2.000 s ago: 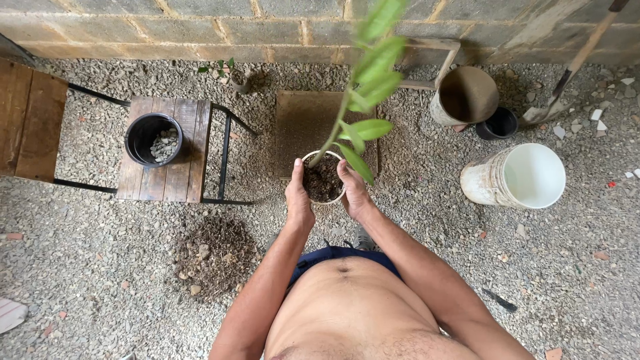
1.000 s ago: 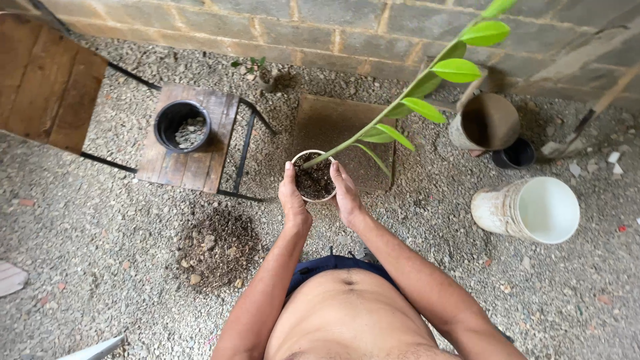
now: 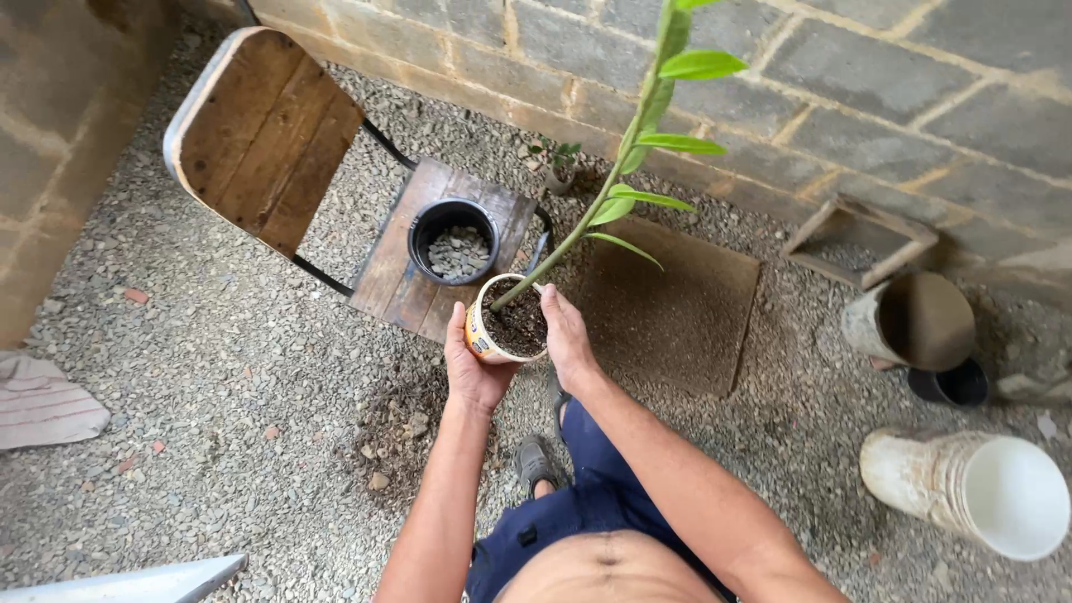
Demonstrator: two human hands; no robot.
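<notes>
A small white and orange plastic tub (image 3: 482,335) filled with dark soil is held between my two hands. My left hand (image 3: 476,368) grips its left side and underside, and my right hand (image 3: 571,339) presses on its right side. Out of the soil rises a tall plant with a thick green stem (image 3: 596,203) and bright leaves, leaning up and to the right. Just beyond the tub, a black plastic pot (image 3: 412,243) with gray gravel (image 3: 459,252) in its bottom stands on the wooden seat of a chair (image 3: 402,289).
A brown board (image 3: 678,306) lies on the gravel ground right of the chair. Farther right are a wooden frame (image 3: 816,266), a dirty bucket (image 3: 861,322), a small black pot (image 3: 950,385) and a white bucket (image 3: 917,481). A soil heap (image 3: 402,444) lies near my feet, and a block wall (image 3: 871,75) runs behind.
The view has swung left toward the chair. My hands have carried the potted plant from beside the board to the near edge of the chair seat, close to the black pot.
</notes>
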